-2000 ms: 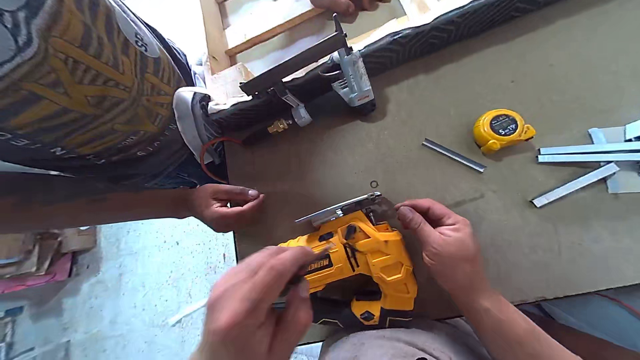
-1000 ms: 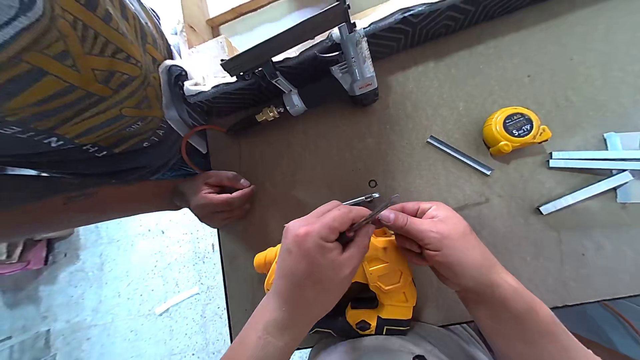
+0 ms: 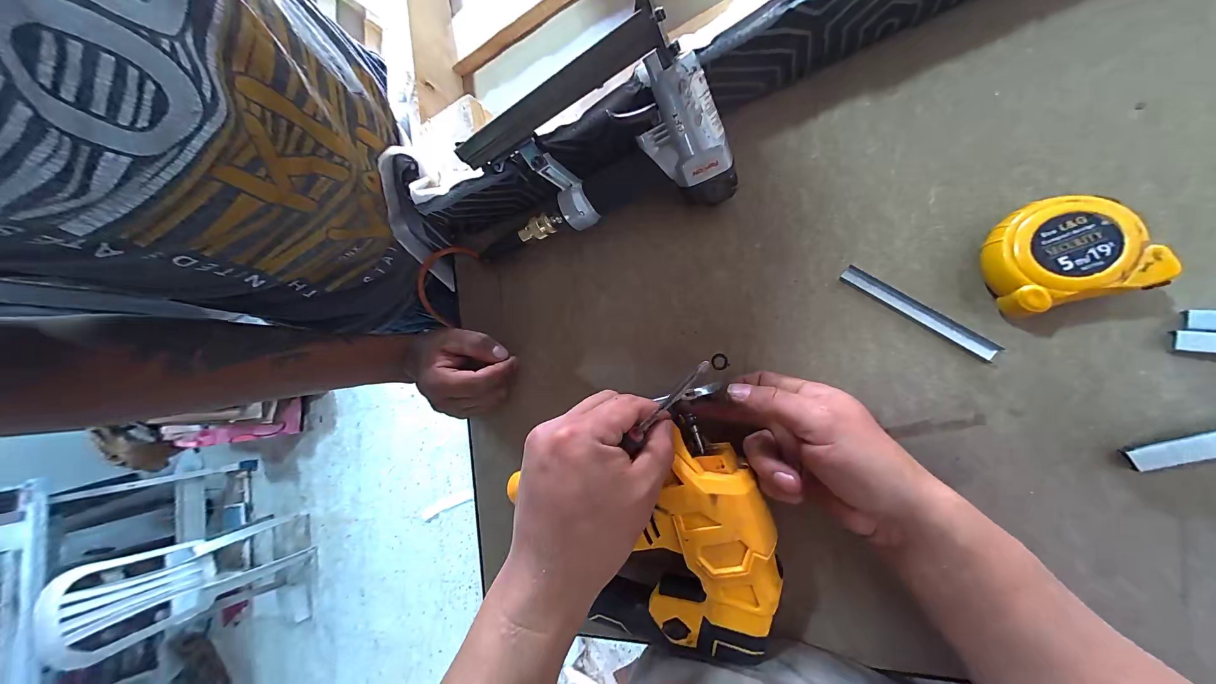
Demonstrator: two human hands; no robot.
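A yellow and black jigsaw (image 3: 727, 541) lies on its side at the table's near edge, its metal head pointing away from me. My left hand (image 3: 594, 475) grips a thin metal tool (image 3: 679, 394), perhaps a screwdriver, over the saw's head. At the right side of that head is my right hand (image 3: 817, 437), thumb and forefinger close to the metal parts; whether it pinches something small is unclear. Just beyond the fingertips lies a small black ring (image 3: 720, 361). A strip of staples (image 3: 921, 313) rests farther right.
A yellow tape measure (image 3: 1078, 252) and more staple strips (image 3: 1173, 451) are at the right. A pneumatic stapler (image 3: 689, 128) lies on dark fabric at the back. Another person's hand (image 3: 465, 370) rests on the left edge of the table (image 3: 570, 313).
My left hand has moved from over the jigsaw's body to its head. My right hand met it there one second ago and is now a little apart. The view has shifted somewhat.
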